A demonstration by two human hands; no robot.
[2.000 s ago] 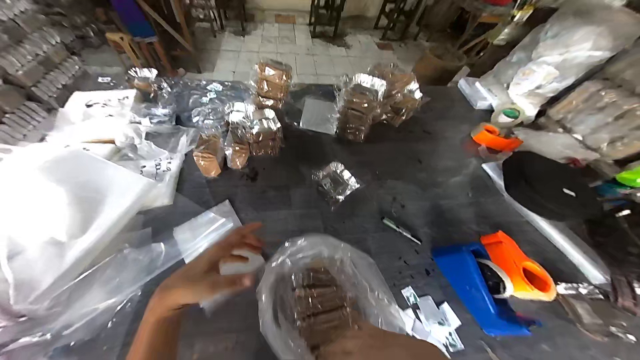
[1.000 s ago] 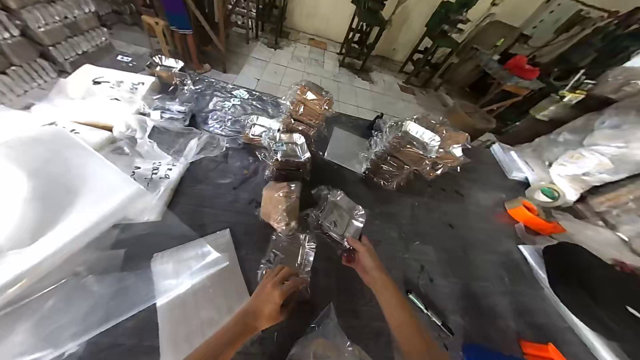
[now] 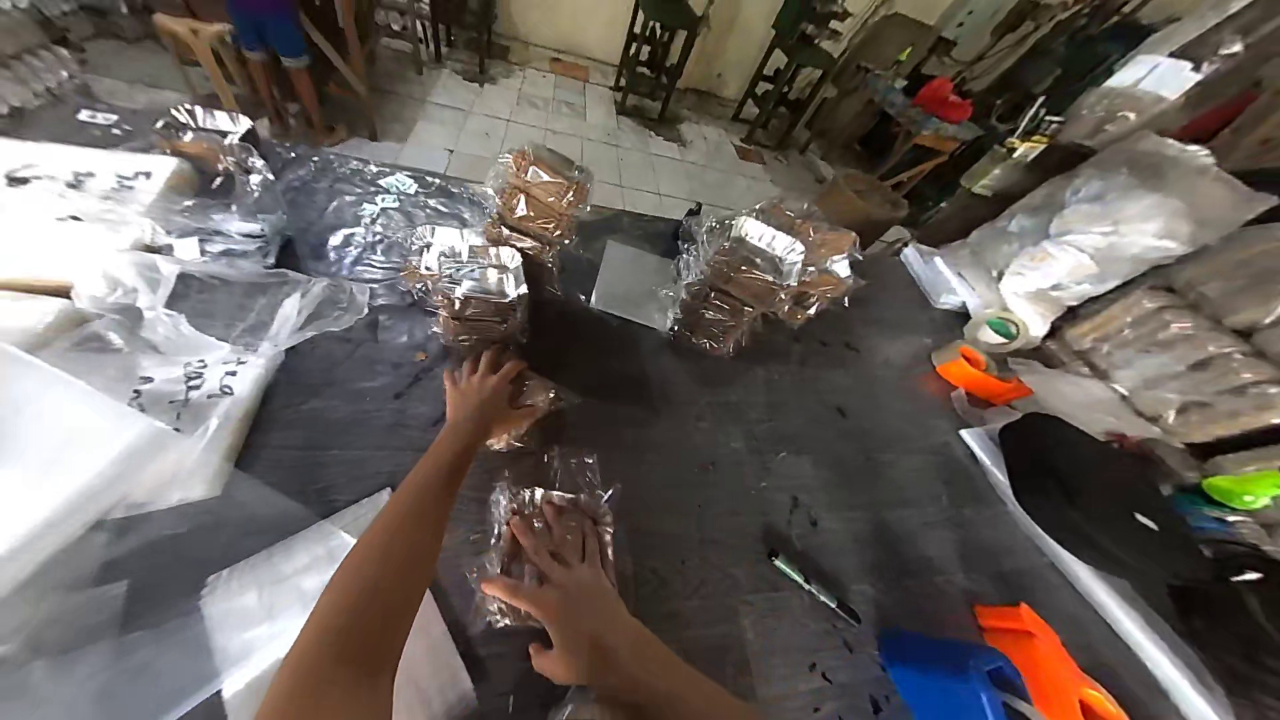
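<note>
My left hand [image 3: 487, 395] rests with spread fingers on a clear-wrapped brown pack [image 3: 522, 420], just in front of a wrapped stack with a foil tray on top [image 3: 470, 290]. Nearer to me, my right hand [image 3: 565, 580] lies flat, fingers spread, on another plastic-wrapped pack [image 3: 500, 530] and covers much of it. Behind stands a taller wrapped brown stack [image 3: 540, 200]. A further group of wrapped packs with a foil tray [image 3: 765, 250] is at the back centre, beside a flat grey square [image 3: 635, 283].
Plastic bags [image 3: 200, 390] and sheets [image 3: 290, 590] cover the left. A marker [image 3: 815, 588] lies right of my hands. Blue [image 3: 950, 675] and orange tape dispensers [image 3: 1045, 660], an orange tape roll [image 3: 980, 373] and black cloth [image 3: 1090, 490] are on the right. A person [image 3: 275, 60] stands beyond the table.
Both hands have shifted from the foil-topped pieces held one second ago onto wrapped packs. The left hand has moved farther from me. The view has swung.
</note>
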